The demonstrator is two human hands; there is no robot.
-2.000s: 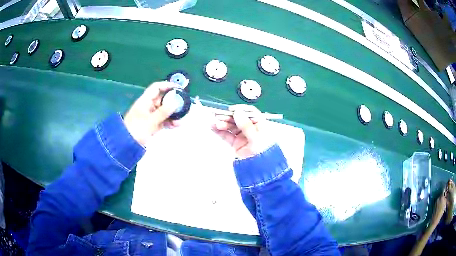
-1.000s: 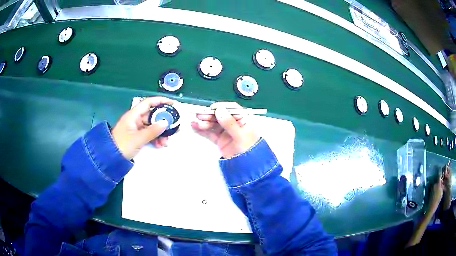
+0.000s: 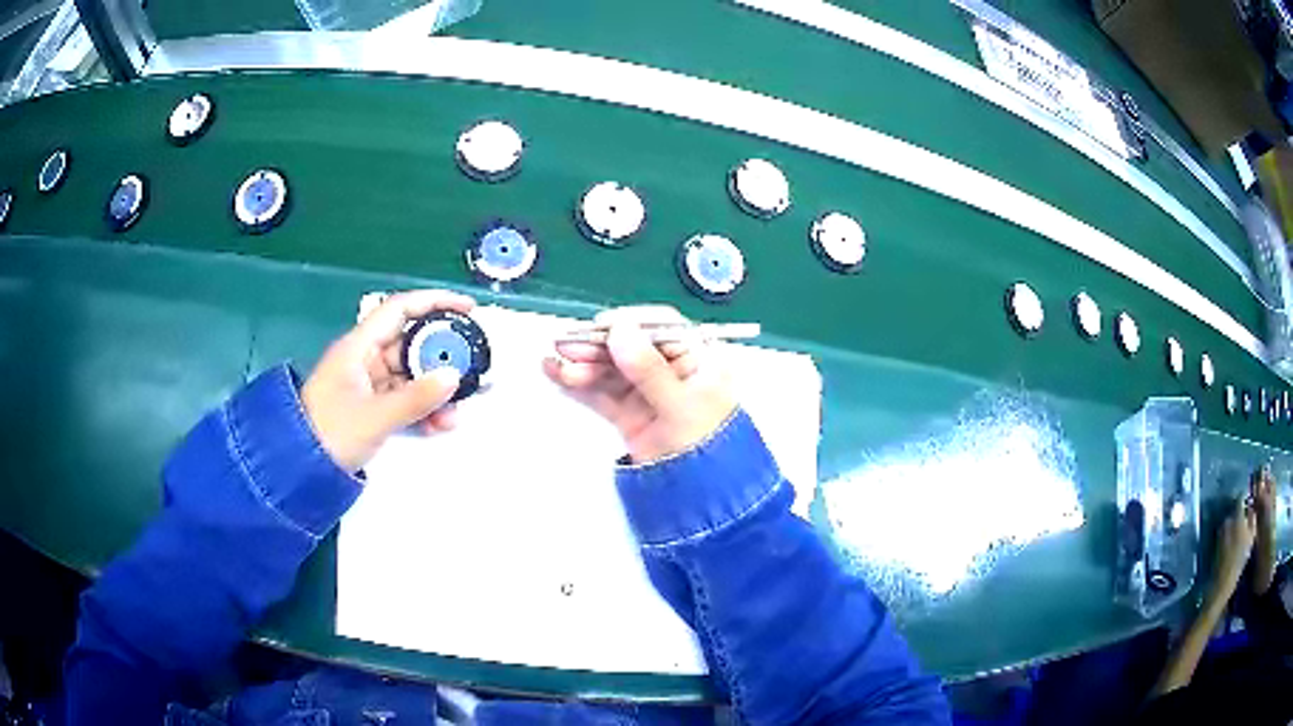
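My left hand (image 3: 372,380) holds a black-rimmed round unit (image 3: 445,355) above the upper left of a white work sheet (image 3: 496,525). The unit's bluish centre faces up, with my thumb on its lower edge. My right hand (image 3: 645,383) holds slim pale tweezers (image 3: 659,333) roughly level, with the narrow end pointing left toward the unit but apart from it. Whether a small piece is at the tip or between the fingertips cannot be told. A tiny dark ring (image 3: 567,589) lies on the lower part of the sheet.
Several round units (image 3: 611,213) lie on the green conveyor (image 3: 908,270) beyond the sheet. Shiny clear film (image 3: 957,496) lies right of the sheet. A clear plastic box (image 3: 1157,511) with dark items stands farther right, beside another person's hands (image 3: 1248,532).
My left hand has moved left and down with the round unit, and its bluish face now shows more fully. My right hand has shifted left with the tweezers, leaving a wider gap between the hands.
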